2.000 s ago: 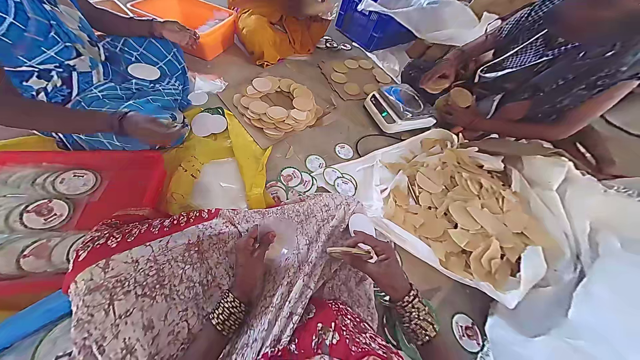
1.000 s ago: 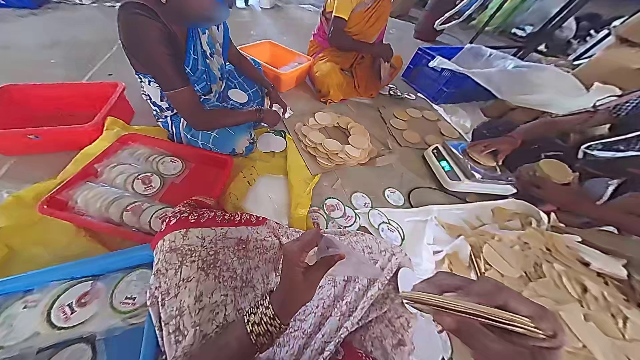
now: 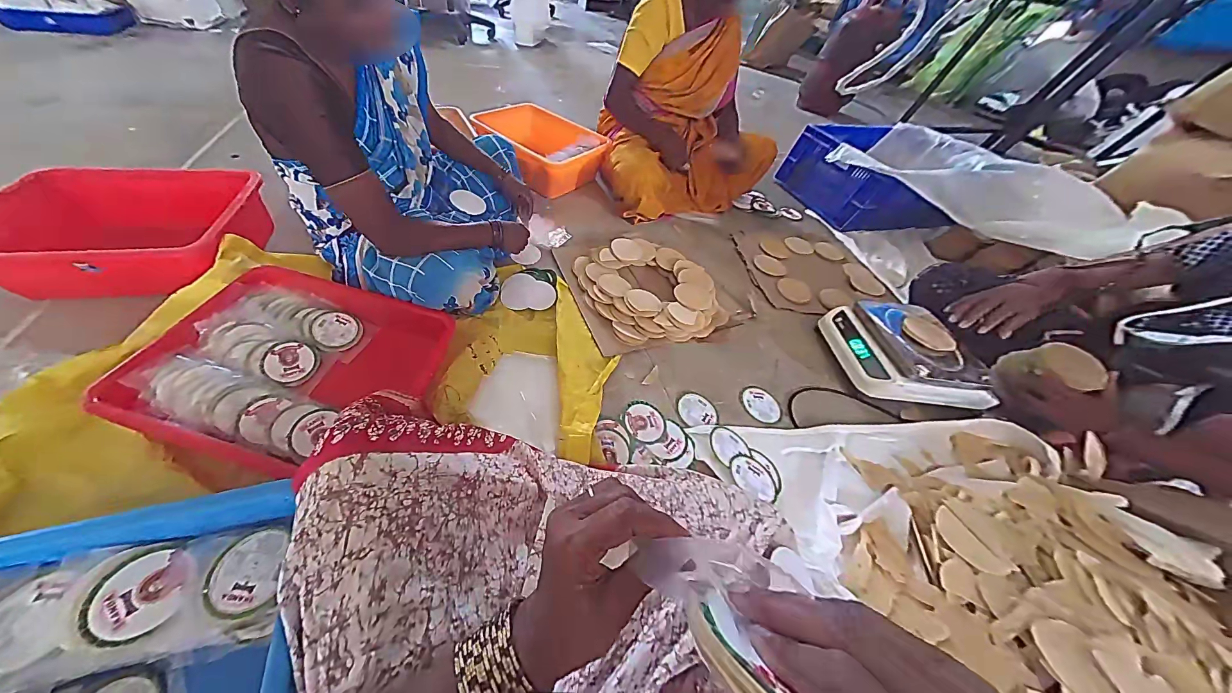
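My left hand (image 3: 597, 568), with patterned bangles at the wrist, pinches the edge of a clear plastic bag (image 3: 688, 566) above my lap. My right hand (image 3: 837, 640) grips a stack of thin tan discs (image 3: 712, 654) with a round printed label (image 3: 736, 640) against it. The bag's mouth lies over the top of this stack; how far the stack is inside cannot be told. Just beyond my lap, several round printed labels (image 3: 695, 409) lie on the floor and on a white sheet. A large heap of loose tan discs (image 3: 1020, 558) spreads to the right of my right hand.
A blue crate (image 3: 144, 520) and a red tray (image 3: 395, 327) hold bagged discs at left. Ahead, a ring of discs (image 3: 626, 286) lies on cardboard. A digital scale (image 3: 885, 380) carries discs near a co-worker's hand (image 3: 1011, 308). Two other people sit beyond, near an orange crate (image 3: 549, 173).
The disc stack in my right hand has come together with the clear bag at my left hand, and a printed label now shows against it. The view has risen and turned left since the first frame.
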